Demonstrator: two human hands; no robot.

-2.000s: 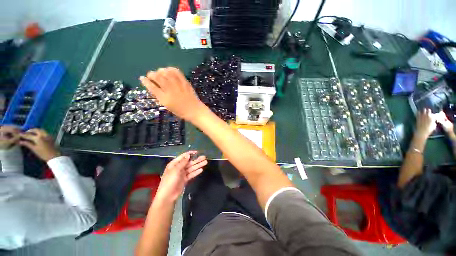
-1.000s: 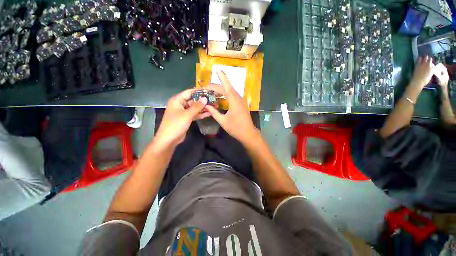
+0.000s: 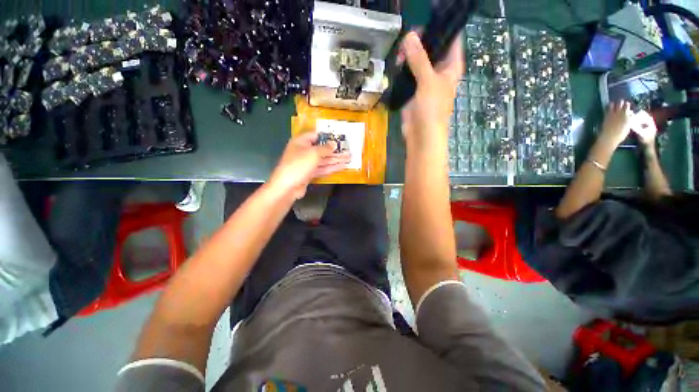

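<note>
My left hand (image 3: 305, 162) pinches a small dark and silver module (image 3: 333, 142) over the white label of the yellow-orange pad (image 3: 369, 142) at the bench edge. My right hand (image 3: 433, 80) is raised right of the screw feeder (image 3: 354, 55), blurred by motion. It is closed around a thick dark electric screwdriver (image 3: 446, 27), whose top runs out of the frame. The screwdriver's tip cannot be made out.
Glossy black parts (image 3: 244, 50) lie heaped left of the feeder. Silver-and-black assemblies (image 3: 107, 46) lie in rows by a black tray (image 3: 119, 122) on the left. Filled clear blister trays (image 3: 540, 99) lie on the right. A neighbour's hands (image 3: 628, 124) work at far right.
My right hand has left the module, moved up and right, and taken hold of the screwdriver. My left hand still holds the module, now alone. Earlier, my right arm reached across to the left.
</note>
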